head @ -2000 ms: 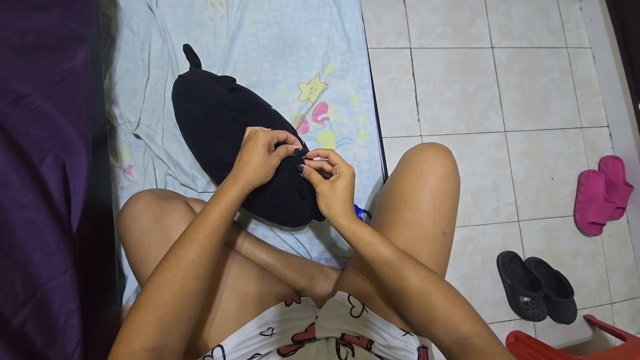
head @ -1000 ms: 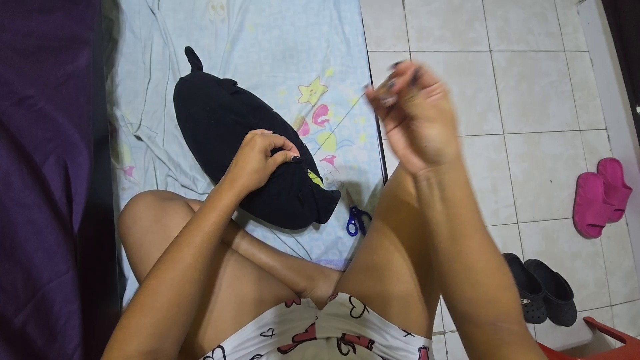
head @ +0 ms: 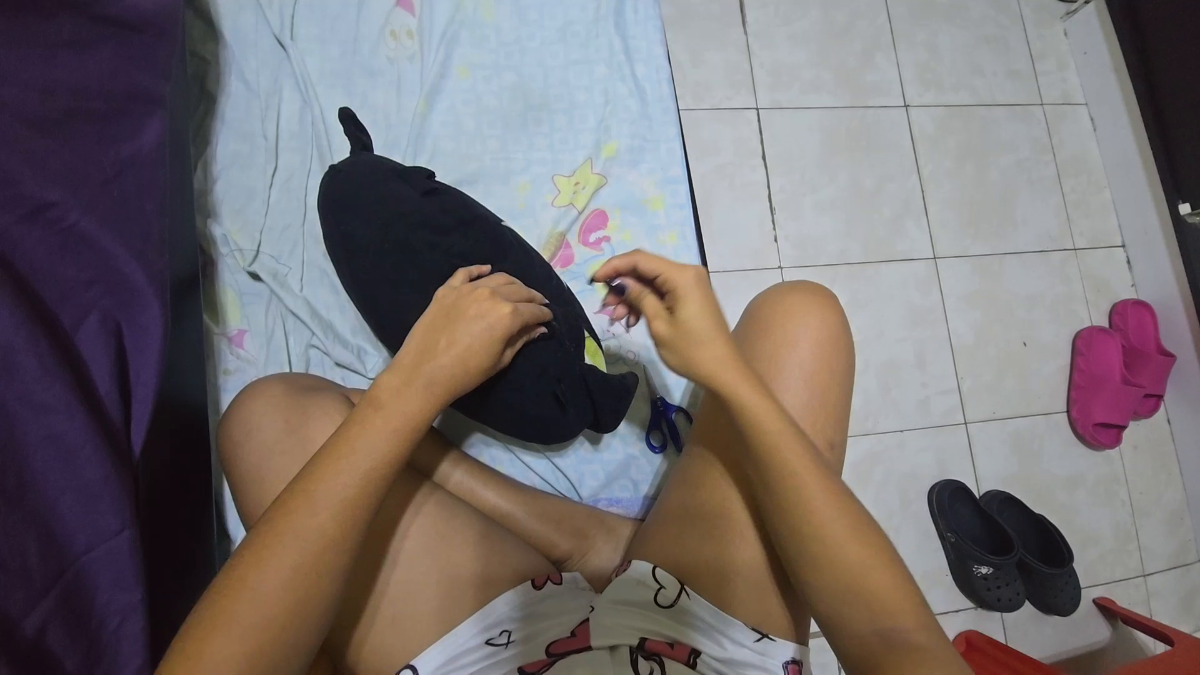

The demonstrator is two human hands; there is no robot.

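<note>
A black stuffed plush toy point(head: 412, 225) lies at a slant on the light blue printed sheet point(head: 487, 75), a tail-like piece at its upper end and a yellow patch near its lower right end. My left hand point(head: 483, 328) rests on the plush with fingers bent, and whether it pinches the cloth cannot be told. Just off the plush's right side, my right hand point(head: 656, 309) is raised with thumb and forefinger close together. Anything between those fingertips is too small to make out. Blue-handled scissors point(head: 664, 427) lie on the sheet beside my right thigh, partly hidden by it.
Purple cloth point(head: 84, 281) hangs along the left side. Right of the mattress edge is a tiled floor point(head: 834, 187) with pink slippers point(head: 1106, 384) and black clogs point(head: 975, 544). Part of a red plastic object point(head: 1003, 656) shows at the lower right corner.
My right hand was at the plush beside my left hand, rose away to the right with a thin thread showing, and is now back closer to the plush. My left hand stays on it.
</note>
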